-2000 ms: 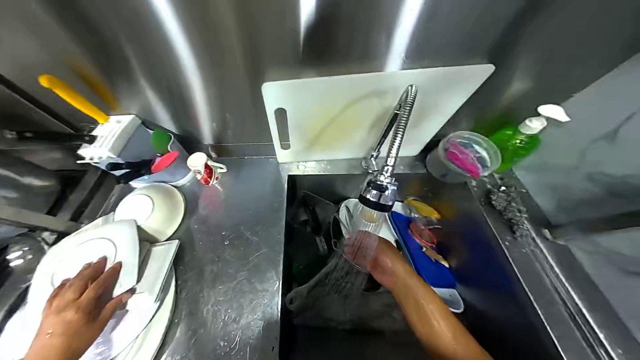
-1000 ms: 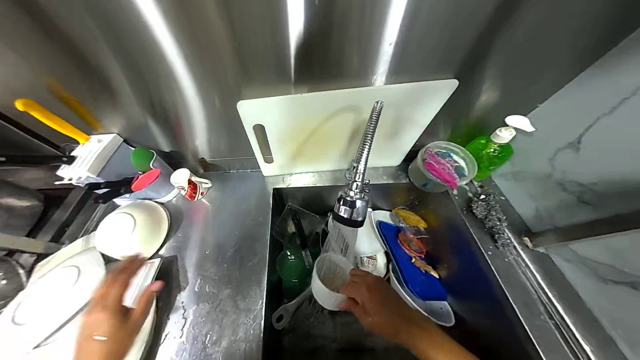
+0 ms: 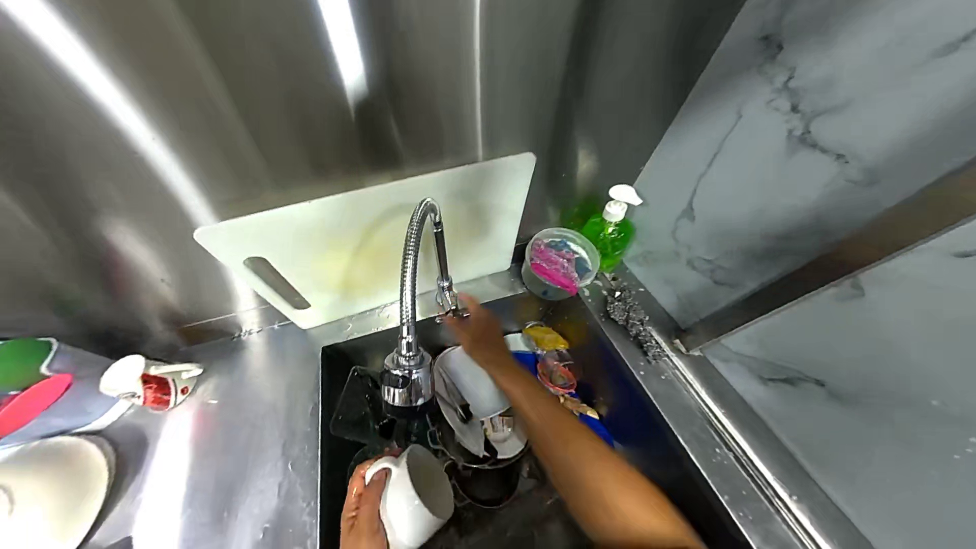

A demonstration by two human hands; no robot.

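My left hand (image 3: pixel 364 507) grips a white mug (image 3: pixel 415 496) by its handle side, low in the sink (image 3: pixel 560 499), with the mouth tilted to the right. My right hand (image 3: pixel 476 332) reaches to the base of the chrome spring faucet (image 3: pixel 409 282) and touches its lever area; the fingers are blurred and partly hidden. The spray head (image 3: pixel 406 381) hangs above the sink, left of my right hand, and no water shows from it. Below and beside my right forearm lie a whitish container (image 3: pixel 473 381), a dark pan (image 3: pixel 488 480) and other dishes.
A white cutting board (image 3: pixel 374 244) leans on the steel wall behind the faucet. At right stand a plastic tub with pink material (image 3: pixel 560 263), a green soap bottle (image 3: pixel 610 236) and a steel scourer (image 3: pixel 634 324). A red-and-white mug (image 3: pixel 156 385) and white plates (image 3: pixel 53 488) are at left.
My left hand has left the plates and now holds a white mug over the sink. My right hand has moved from the white cup to the faucet base. The view has swung right.
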